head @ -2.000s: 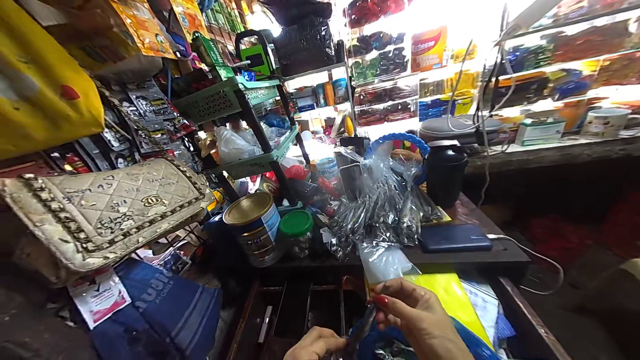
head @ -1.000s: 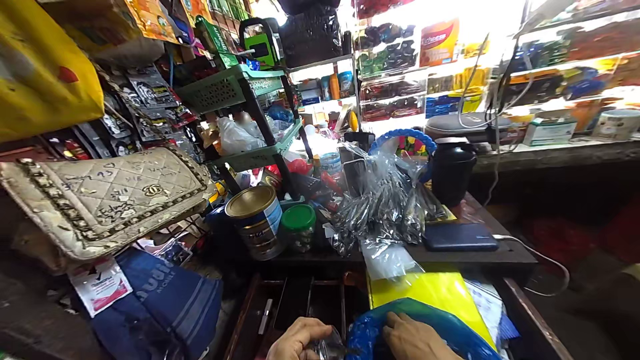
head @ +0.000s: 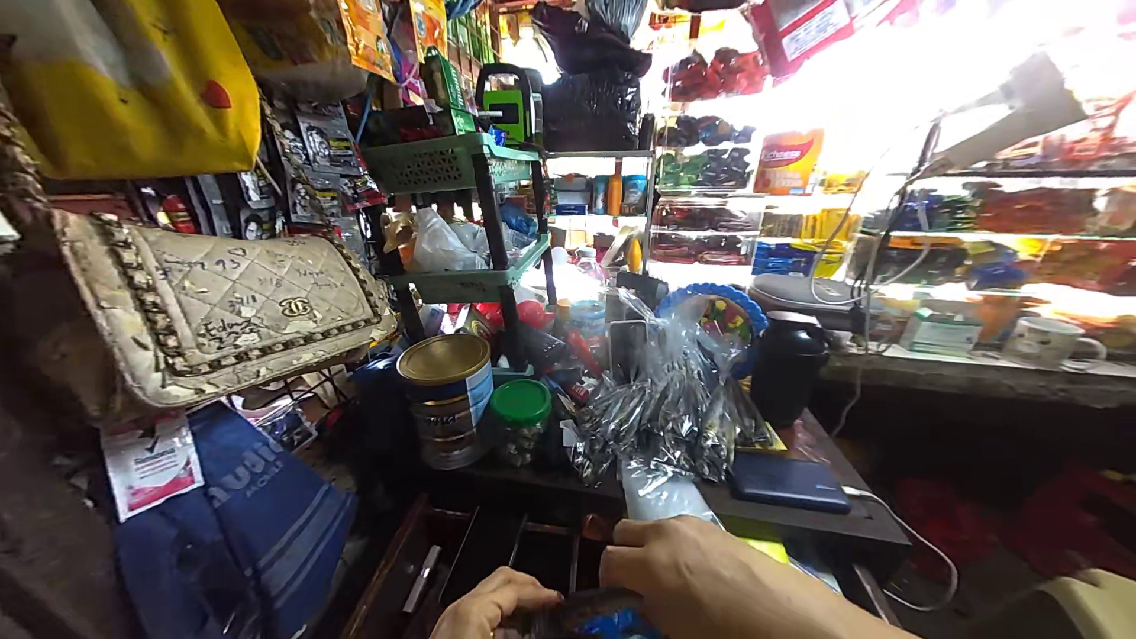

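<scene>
My left hand (head: 497, 603) is low at the bottom edge, over the open wooden drawer (head: 383, 568); its fingers close on a dark, partly hidden item. Just right of it, my right hand (head: 674, 568) reaches down with curled fingers at the same dark item and a bit of blue plastic (head: 617, 624); what its fingertips hold is hidden. Beyond the hands, a clear plastic bag (head: 666, 493) hangs over the table edge, below a heap of small clear packets of dried fish (head: 674, 404).
Behind the drawer stand a gold-lidded can (head: 444, 404), a green-lidded jar (head: 521, 417) and a black bottle (head: 787, 368). A dark blue power bank (head: 788, 482) with a white cable (head: 923, 532) lies right. A quilted bag (head: 240, 306) hangs left.
My right hand has come up from the blue plastic bag towards the clear bag's lower end. My left hand has stayed low. Less of the blue bag and yellow sheet shows.
</scene>
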